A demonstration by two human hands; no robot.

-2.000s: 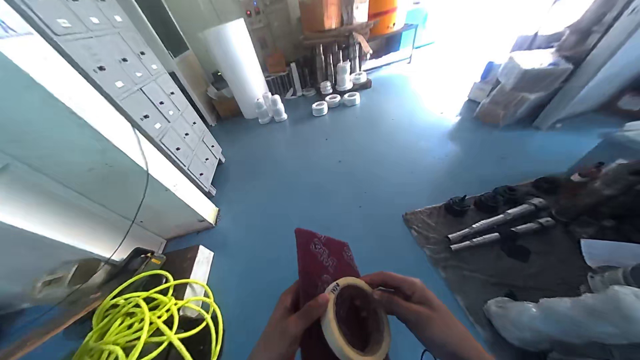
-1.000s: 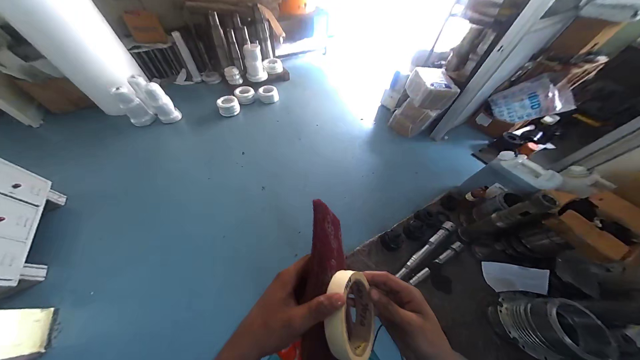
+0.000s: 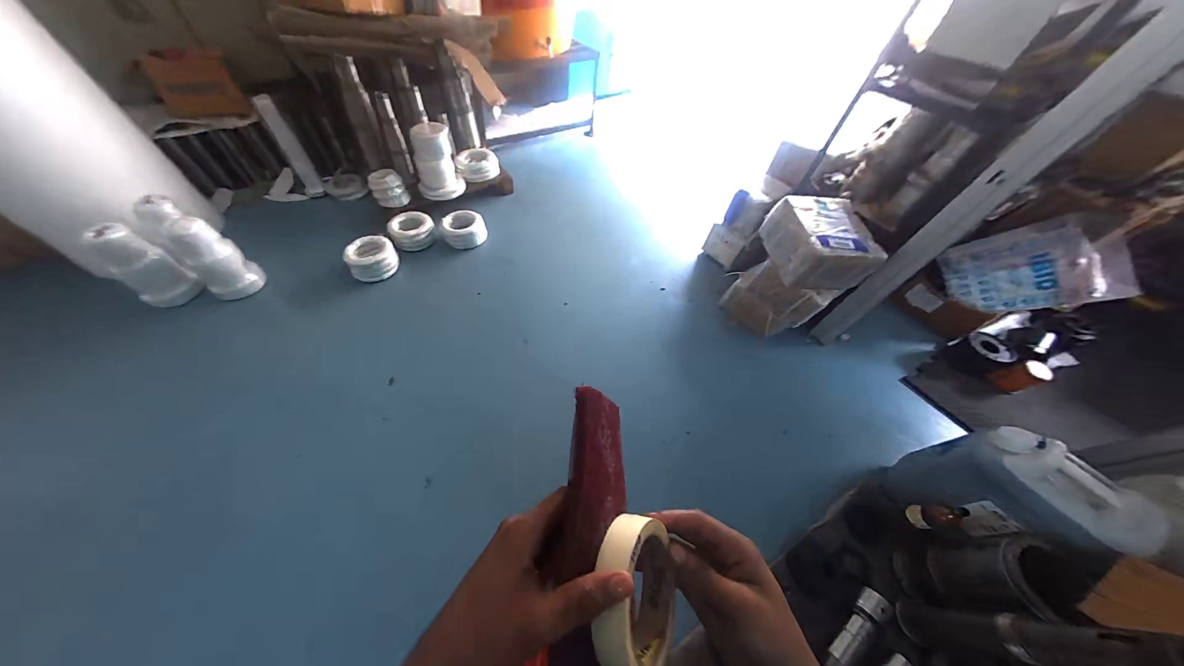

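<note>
At the lower middle of the head view, a dark red, flat folded piece (image 3: 599, 453), perhaps a sanding sheet or cloth, points away from me. My left hand (image 3: 541, 583) is wrapped around it, and its thumb presses on the rim of a roll of cream masking tape (image 3: 612, 564). The roll stands on edge against the red piece's right side. My right hand (image 3: 731, 583) grips the roll from the right, thumb and fingers at its upper right rim. The lower ends of the red piece and the roll run out of view.
White wrapped rings (image 3: 372, 258) and plastic-wrapped parts (image 3: 199, 250) stand on the blue floor. Metal shafts (image 3: 393, 129) lean at the back. Wrapped boxes (image 3: 819, 242) sit by a rack post (image 3: 999, 176). A plastic jug (image 3: 1064, 490) and metal cylinders (image 3: 971, 573) lie at lower right.
The view has swung right, away from the lockers and yellow hose. The red piece, broad and flat two seconds ago, now shows narrower. Both hands have stayed on the same things.
</note>
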